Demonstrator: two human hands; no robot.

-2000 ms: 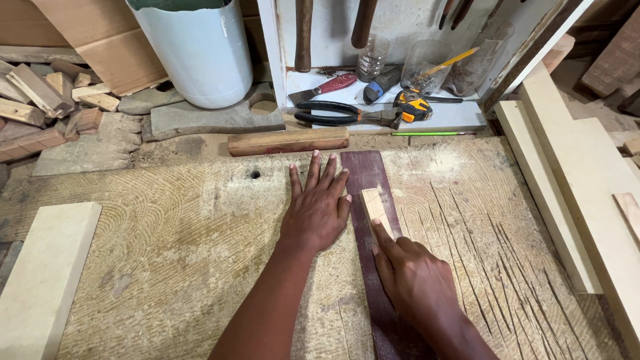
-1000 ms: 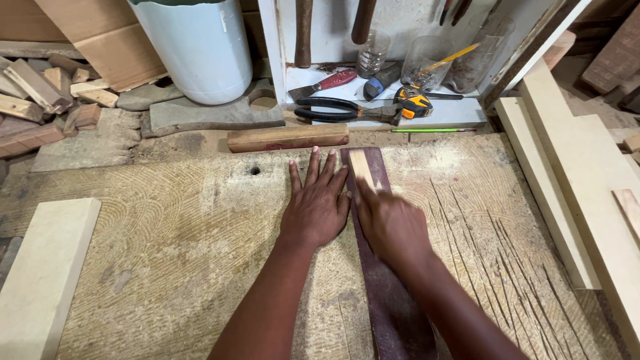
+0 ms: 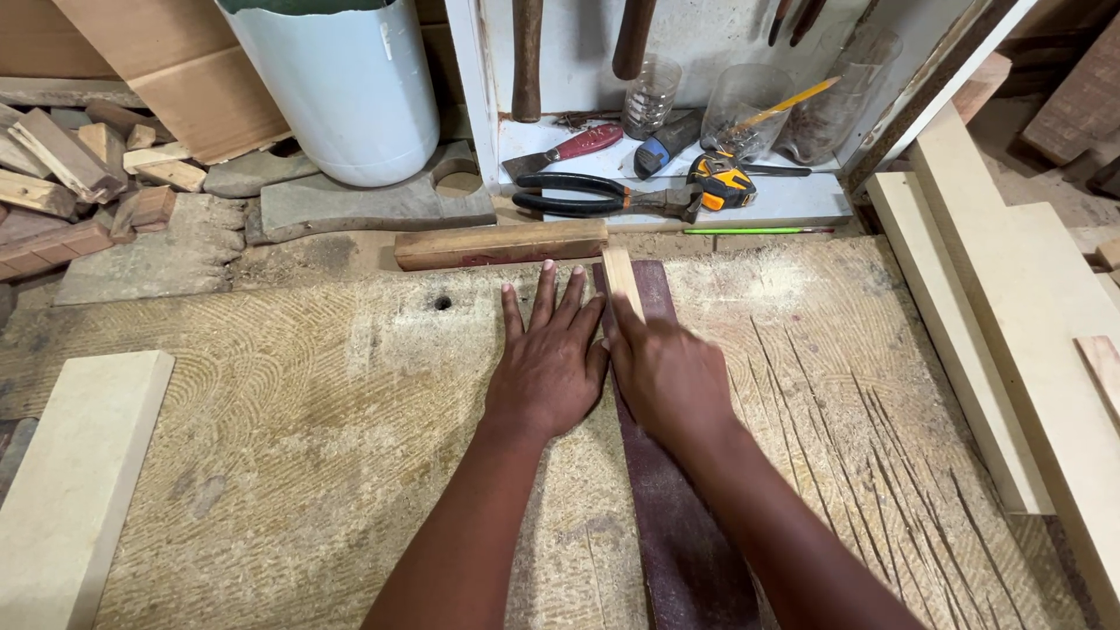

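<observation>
A long dark maroon strip, seemingly sandpaper (image 3: 687, 534), lies lengthwise on the rough wooden workbench (image 3: 262, 490). On its far end rests a small pale wood piece (image 3: 622, 276), gripped from above by my right hand (image 3: 669, 372), index finger stretched along it; part of the piece is hidden under the hand. My left hand (image 3: 551, 367) lies flat with fingers spread, beside the strip's left edge, its thumb against that edge. Just beyond the fingertips, a brown wooden block (image 3: 499, 244) lies crosswise at the bench's far edge.
Pliers (image 3: 612, 199), a tape measure (image 3: 723, 181), a scraper (image 3: 564, 149) and plastic cups (image 3: 748, 109) stand or lie in a white shelf. A white bucket (image 3: 346, 96) stands behind left. Pale boards lie at left (image 3: 83, 472) and right (image 3: 1006, 306); wood offcuts (image 3: 66, 162) fill the far left.
My right hand and the pale wood piece have moved away from me along the strip, up to its far end. The left hand has stayed in place.
</observation>
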